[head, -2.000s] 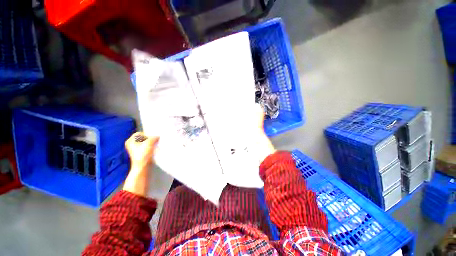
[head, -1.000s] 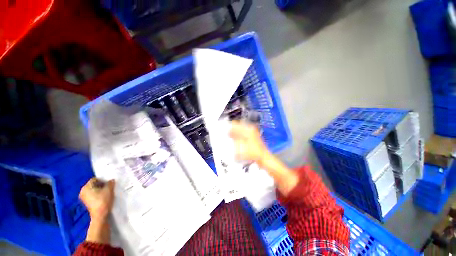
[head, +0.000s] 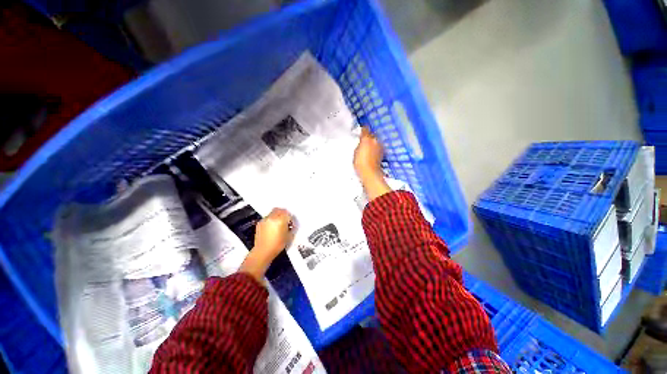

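A printed newspaper sheet (head: 322, 175) lies in the right part of the big blue crate (head: 121, 102). My right hand (head: 370, 156) grips the sheet's right edge beside the slotted crate wall. My left hand (head: 273, 232) is closed at the sheet's left edge, fingers curled; it appears to pinch the paper. A second newspaper sheet (head: 124, 270) lies crumpled over the crate's left part. Dark parts with silver edges (head: 201, 181) show in the gap between the sheets. The rest of the crate's contents is hidden by paper.
Another blue crate (head: 548, 197) stands at the right with silver-grey panels (head: 608, 259) stacked at its open side. A slotted blue crate (head: 512, 321) is at the lower right, by my right sleeve. A dark red object (head: 51, 58) is at the upper left. Grey floor (head: 512, 80) shows between.
The crate appears nearer. The right sheet, folded and raised before, is now spread flat inside. My left hand has left the left sheet for the right one; my right hand has moved to the crate's right wall.
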